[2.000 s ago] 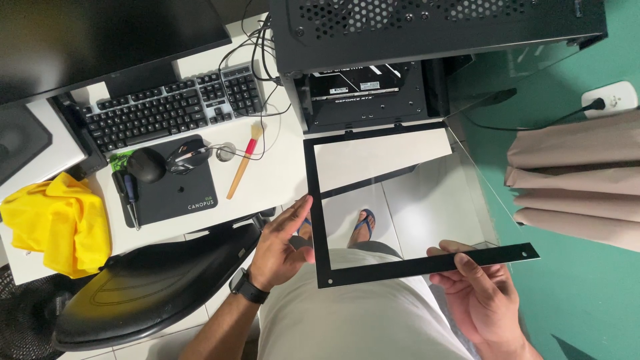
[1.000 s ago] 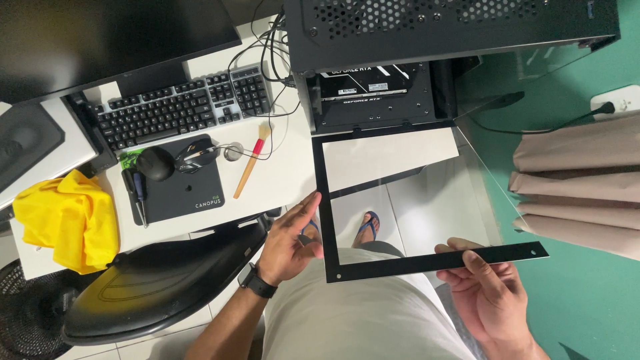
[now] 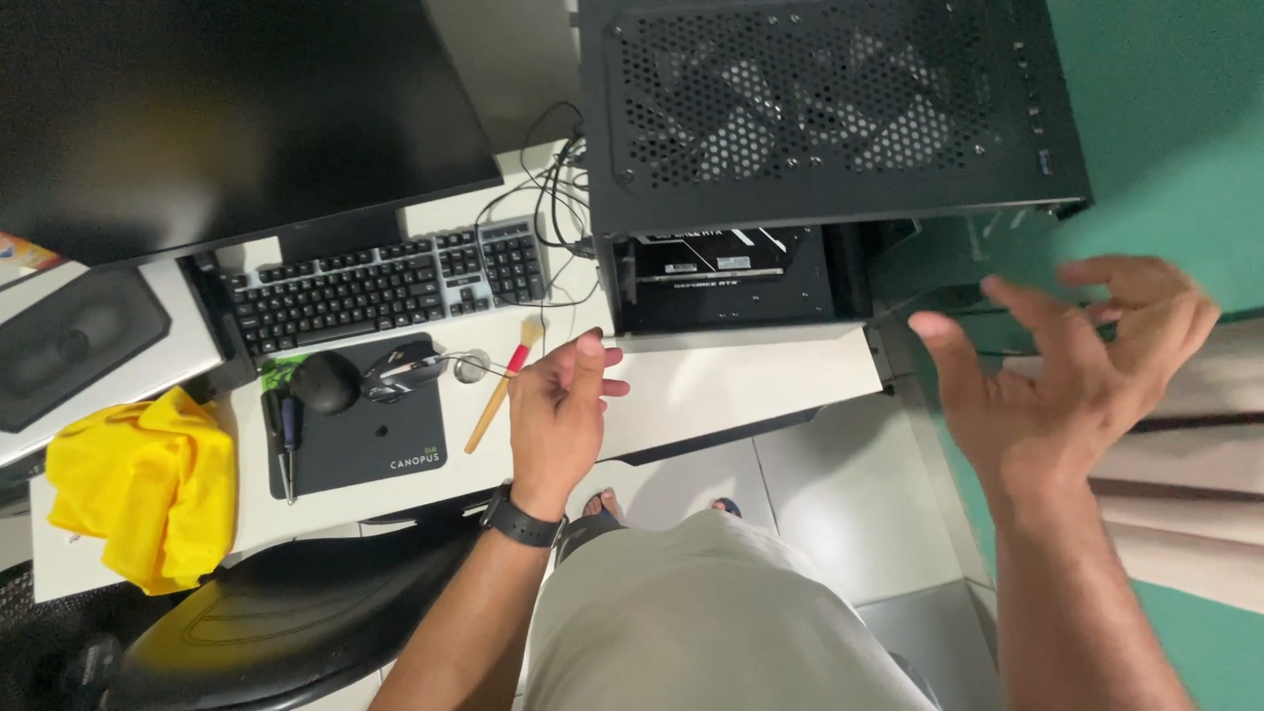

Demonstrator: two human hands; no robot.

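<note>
My left hand (image 3: 563,410) holds nothing; its fingers are loosely curled and apart, near the desk edge beside a wooden-handled brush (image 3: 500,390). To the right, my right hand (image 3: 1071,365) is raised with fingers spread, empty and slightly blurred, in front of the green wall. Between and above my hands stands a black computer case (image 3: 790,197) with a perforated panel over fans. Through its side, a GeForce RTX graphics card (image 3: 716,259) shows inside. No black-framed clear panel can be clearly made out; whether it sits on the case, I cannot tell.
On the white desk (image 3: 731,380) are a keyboard (image 3: 395,281), a mouse (image 3: 403,370) on a black mouse pad (image 3: 360,449), screwdrivers (image 3: 286,434), a yellow cloth (image 3: 148,489) and loose cables (image 3: 558,193). A monitor (image 3: 227,109), a black chair (image 3: 306,612) and beige fabric (image 3: 1185,494) stand around.
Both hands have let go of the black-framed clear panel they held in the earlier frames. My right hand has risen beside the case. My left hand has moved up near the brush.
</note>
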